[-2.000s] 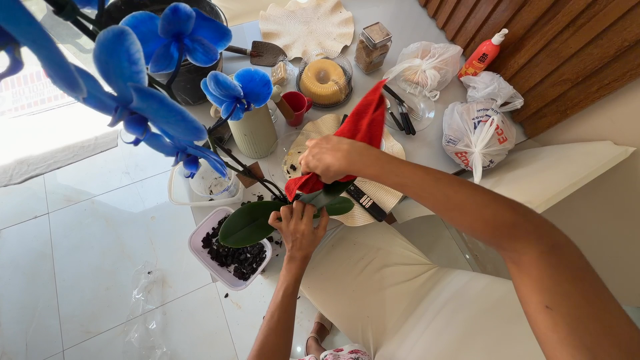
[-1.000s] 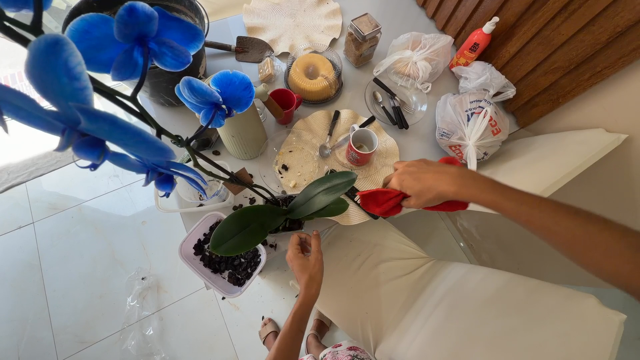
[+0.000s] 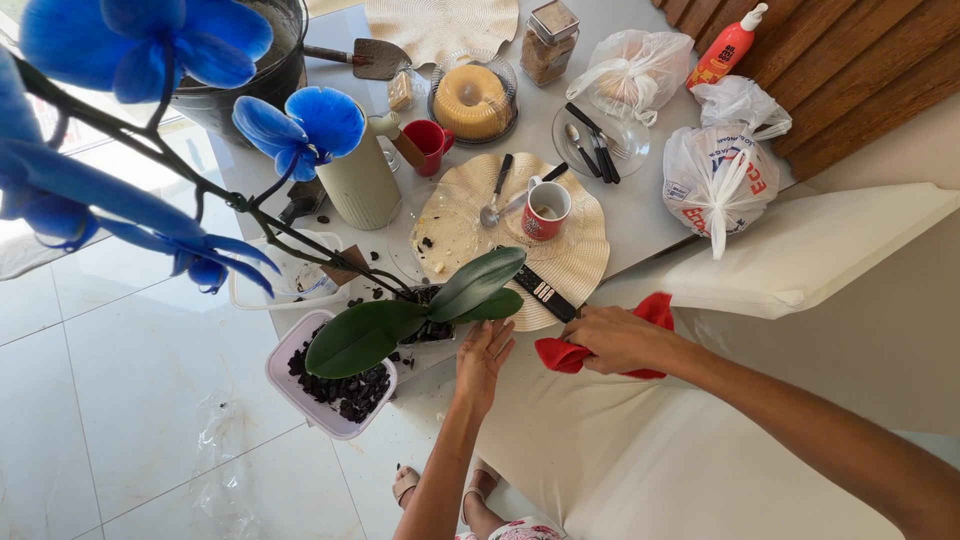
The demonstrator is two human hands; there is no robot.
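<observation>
My right hand (image 3: 611, 339) grips a bunched red cloth (image 3: 652, 311) beside the table edge, near the lower end of a black remote control (image 3: 546, 292). Fingers apart, my left hand (image 3: 484, 360) is just under the green orchid leaves (image 3: 480, 285); whether it touches the clear pot (image 3: 427, 335) I cannot tell. The potted orchid stands at the table edge, its stem arching left to large blue flowers (image 3: 326, 124). Left of the pot is a white plastic tub (image 3: 283, 375) with dark bark chips (image 3: 352, 394).
A woven placemat (image 3: 589, 255) bears a clear plate with crumbs, a spoon (image 3: 495, 202) and a red-and-white mug (image 3: 546, 214). Behind are a ring cake (image 3: 471, 94), a red mug (image 3: 426, 146), a thermos jug (image 3: 360, 184), a trowel (image 3: 379, 58) and tied plastic bags (image 3: 720, 180). A cream chair (image 3: 787, 262) adjoins the table.
Two seconds ago both hands were at the orchid leaves with the red cloth raised. The cloth has since moved right, away from the leaves, in my right hand. The left hand's fingers have spread.
</observation>
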